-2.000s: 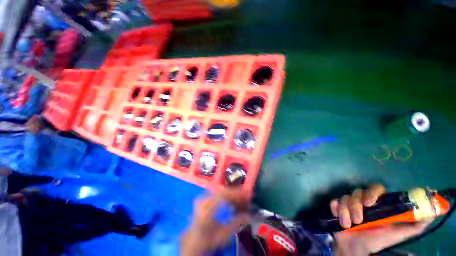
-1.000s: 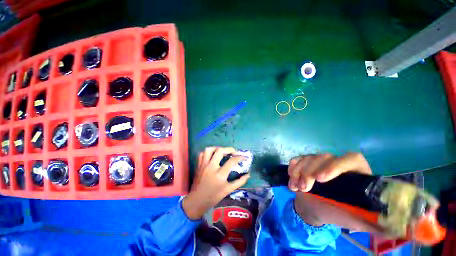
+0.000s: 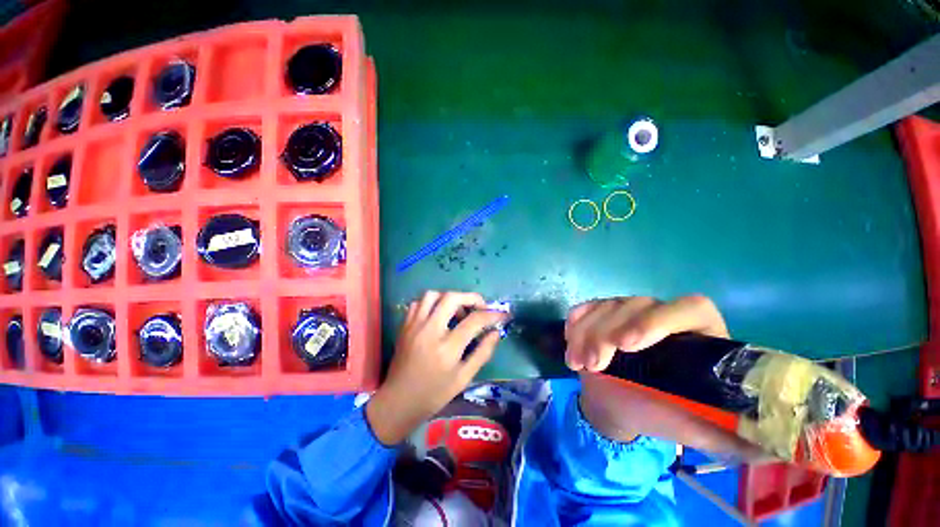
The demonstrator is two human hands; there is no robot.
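Note:
My left hand (image 3: 438, 348) holds a round dark unit with a shiny rim (image 3: 493, 321) above the near edge of the mat, right of the red tray. My fingers cover much of the unit. My right hand (image 3: 639, 335) grips a black-and-orange electric screwdriver (image 3: 685, 376), its taped cord end to the right. The screwdriver's front end points left toward the unit; its bit cannot be made out, so contact cannot be told. The red compartment tray (image 3: 365, 206) holds round dark units, some with pale labels and clear film. A few pockets are empty.
On the green mat (image 3: 701, 247) lie a blue stick (image 3: 454, 234), tiny dark specks (image 3: 462, 250) and two yellow rings (image 3: 584, 214). A green roll with a white end (image 3: 642, 136) stands behind them. A grey metal post (image 3: 866, 98) is at the right, beside a red tray edge (image 3: 922, 165).
The view has shifted slightly since one second ago, after a large swing from the tray side. My left hand, earlier blurred by the tray's corner, now holds the unit before the screwdriver.

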